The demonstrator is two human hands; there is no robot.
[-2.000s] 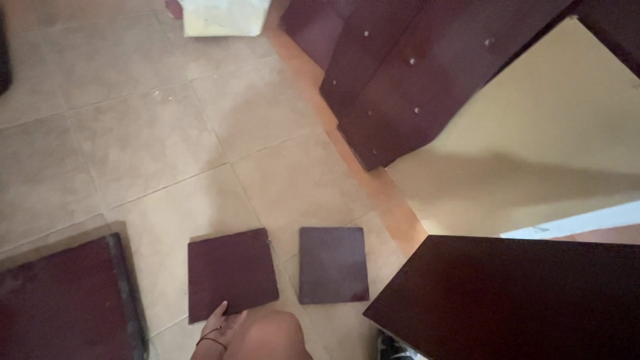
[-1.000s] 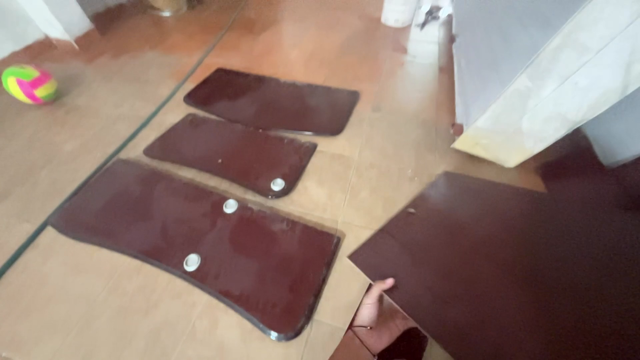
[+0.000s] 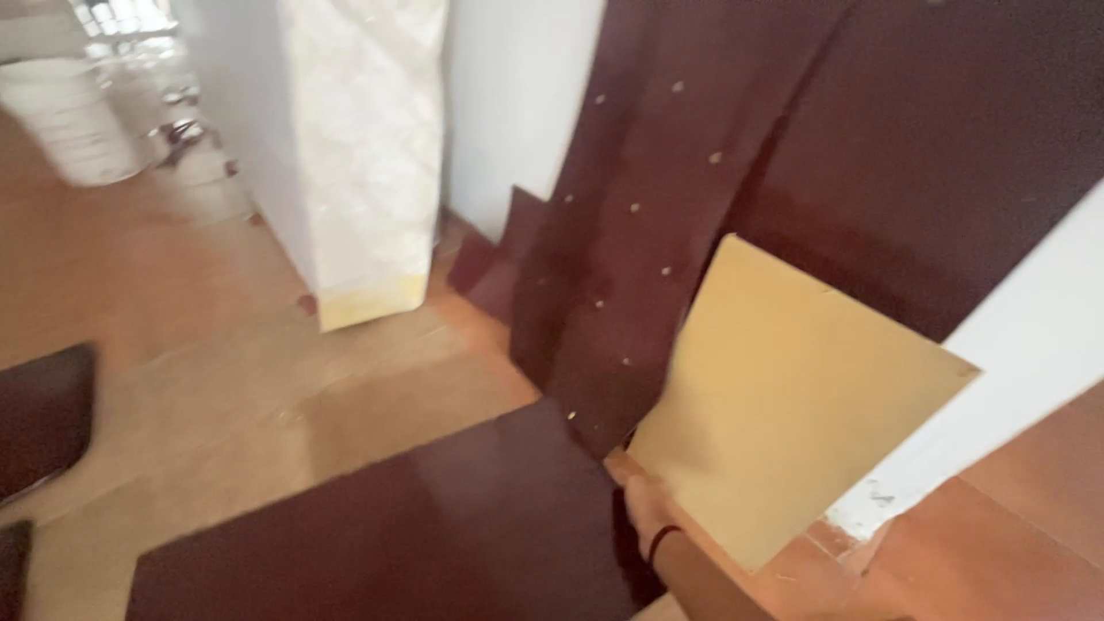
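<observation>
My right hand (image 3: 640, 496), with a dark band at the wrist, is at the lower left edge of a tan-faced panel (image 3: 793, 397), its fingers closed on that edge; blur hides their exact hold. Left of the hand, a large dark maroon board (image 3: 388, 526) fills the lower middle. Behind them lean tall maroon panels with small pale dots (image 3: 634, 259), and another broad maroon panel (image 3: 888, 172) stands at the upper right. My left hand is not visible.
A white pillar (image 3: 371, 155) with a yellowed base stands at upper left. Beyond it are a white bucket (image 3: 73, 121) and small clutter (image 3: 183, 131). Dark panel ends (image 3: 52, 414) lie on the tiled floor at far left. A white slanted edge (image 3: 1000, 345) is at right.
The view has swung right since the last frame, off the maroon panels on the floor. My left hand, at the board's edge then, is out of sight; my right hand has come into view.
</observation>
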